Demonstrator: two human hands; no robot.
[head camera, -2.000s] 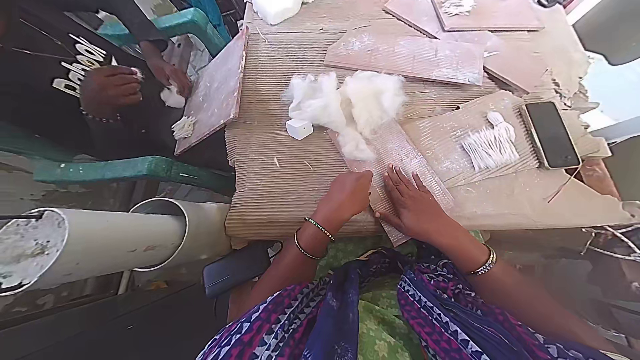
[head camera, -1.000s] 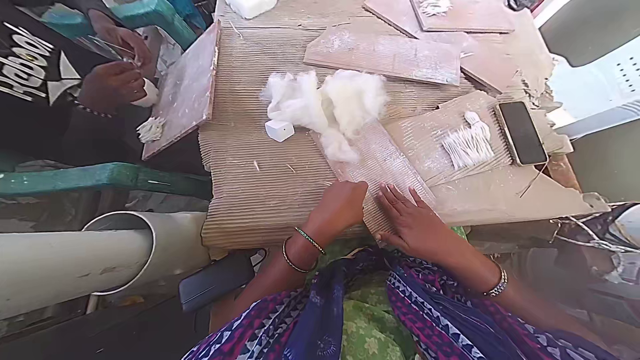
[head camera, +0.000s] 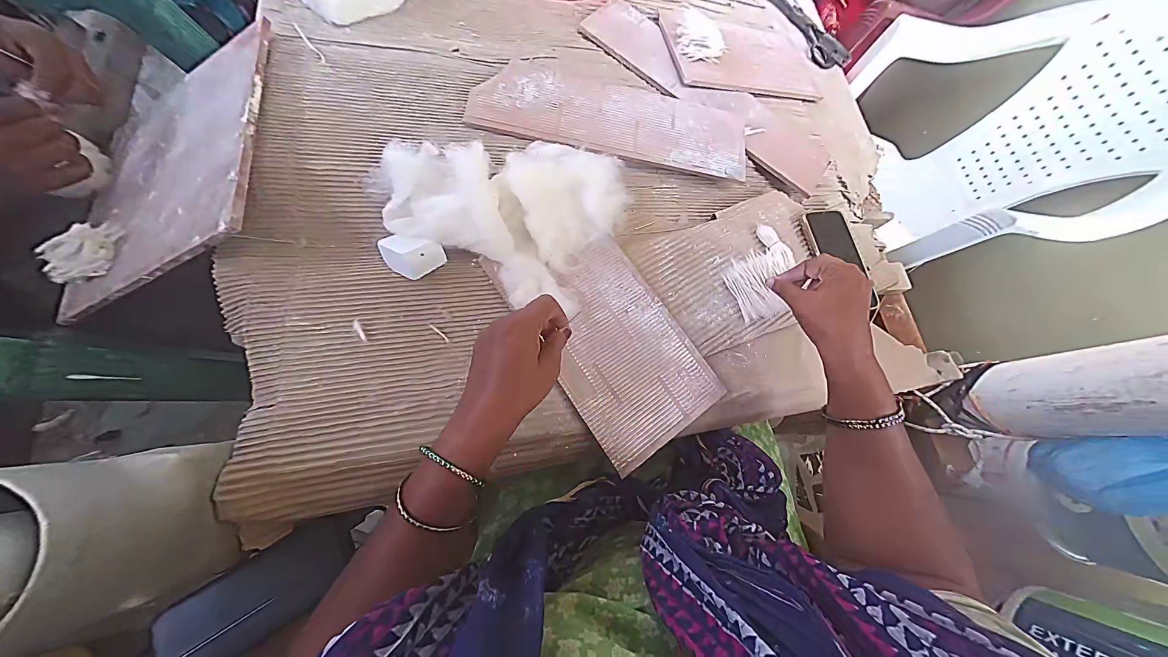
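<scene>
My left hand (head camera: 525, 351) is closed at the lower end of the fluffy white cotton (head camera: 557, 196), above a ridged board (head camera: 639, 356); whether cotton is pinched in its fingers is hard to tell. My right hand (head camera: 829, 297) has thumb and forefinger together at the right edge of a pile of thin white cotton wicks (head camera: 756, 285), apparently with a wick's tip between them. The pile lies on a second ridged board (head camera: 675, 265). A small white block (head camera: 412, 257) sits left of the cotton.
Corrugated cardboard (head camera: 365, 401) covers the table. A phone (head camera: 835, 239) lies right of the wicks. More boards (head camera: 611, 114) and scissors (head camera: 821, 41) are farther back. At the left, another person's hands (head camera: 41, 137) work beside a tilted board (head camera: 182, 164). A white plastic chair (head camera: 1031, 137) stands right.
My right hand has left the ridged board and moved right to the wick pile. My left hand has lifted from the board's lower part toward the cotton. The view has shifted closer.
</scene>
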